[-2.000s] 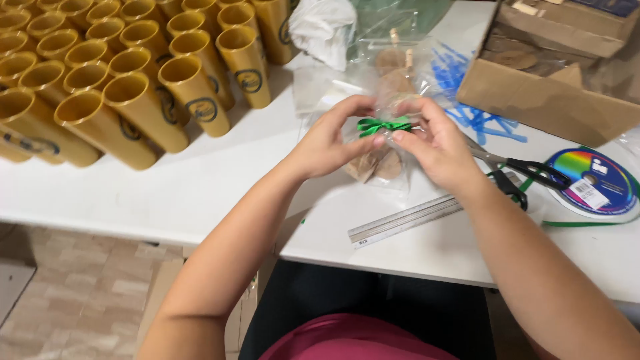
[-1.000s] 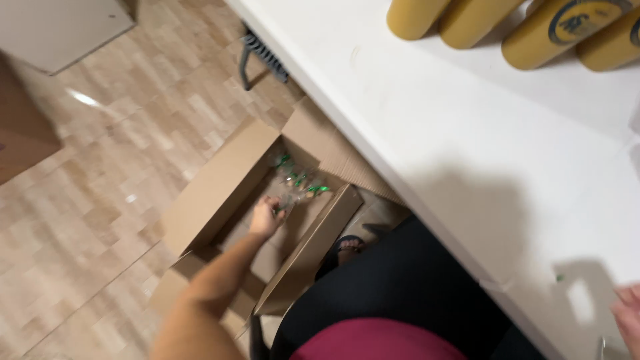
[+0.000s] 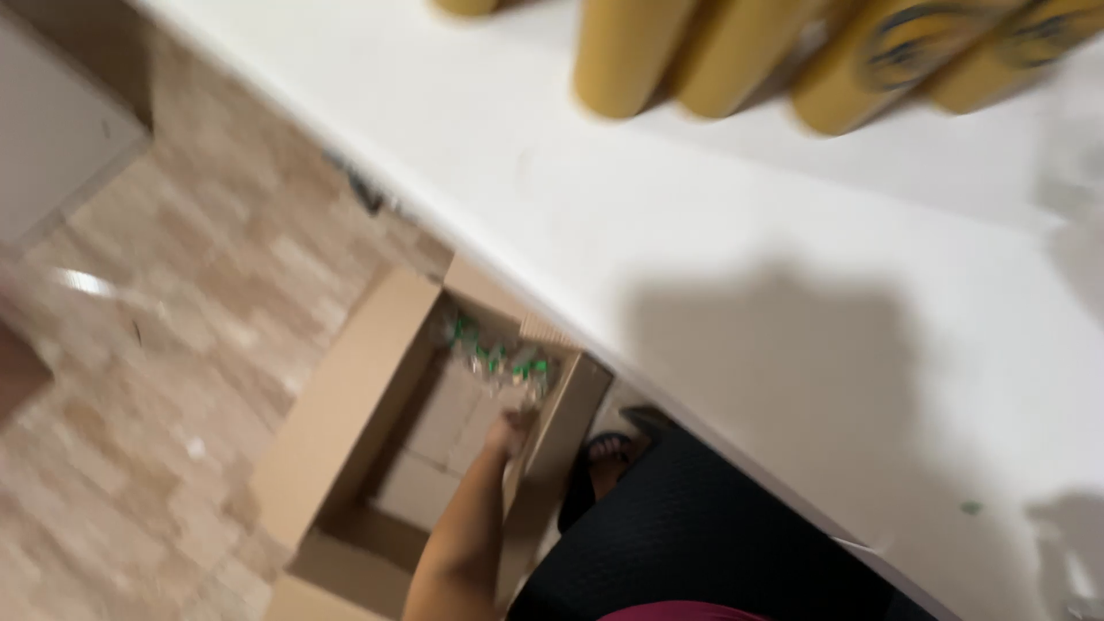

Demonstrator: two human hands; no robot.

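Note:
My left hand (image 3: 513, 431) reaches down into an open cardboard box (image 3: 345, 405) on the floor beside the white table. Just past its fingers, several clear plastic packets with green ribbon bows (image 3: 496, 358) lie together at the box's far end. The hand is small and blurred, so I cannot tell whether its fingers still grip a packet. My right hand is out of view.
Gold-coloured cups (image 3: 634, 60), some with a dark printed emblem, stand along the top of the white table (image 3: 552, 198). The table edge runs diagonally above the box. My foot (image 3: 608, 448) is beside the box on the wood-patterned floor.
Two seconds ago both hands held a green bow on a clear packet over the table. The view has since swung to the floor, and my left hand is down in the box.

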